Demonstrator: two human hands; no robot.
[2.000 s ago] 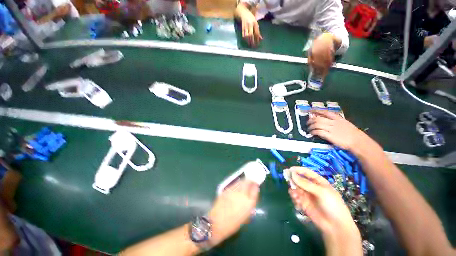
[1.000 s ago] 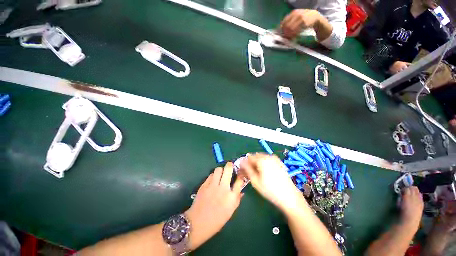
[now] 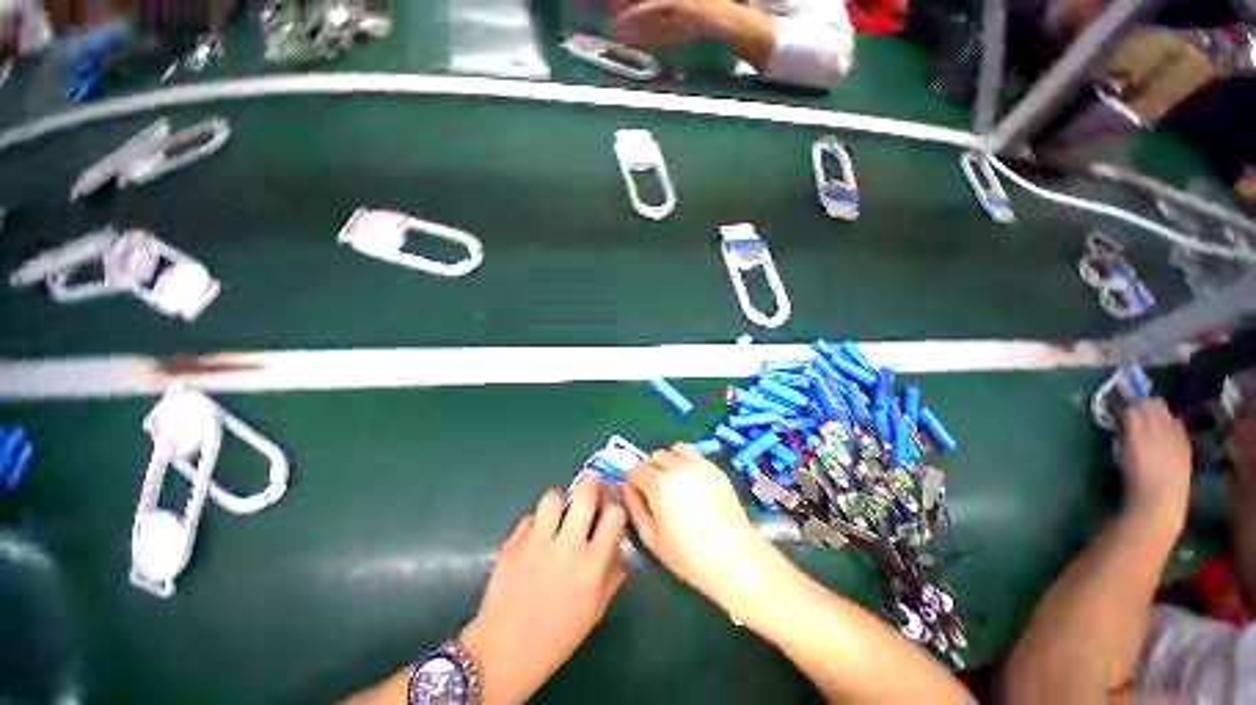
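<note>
My left hand [image 3: 554,565], with a watch on the wrist, and my right hand [image 3: 678,512] meet on a white housing [image 3: 616,452] on the green bench. A blue cell [image 3: 603,471] shows across the housing's head between my fingertips. The rest of the housing is hidden under my hands. A pile of blue cells [image 3: 827,402] lies just right of my right hand, with green circuit boards [image 3: 861,482] and wires heaped below it.
Two overlapping white housings [image 3: 163,540] lie at the left. Past the white rail [image 3: 482,366], more housings [image 3: 411,243] and a loaded housing [image 3: 755,276] lie on the belt. Another person's hand [image 3: 1154,452] is at the right, and a worker's hand [image 3: 696,21] is across the belt.
The view has shifted. Earlier, my hands were apart, the left on a housing and the right with a small pale piece. They are now together on a housing, with a blue cell showing in its head.
</note>
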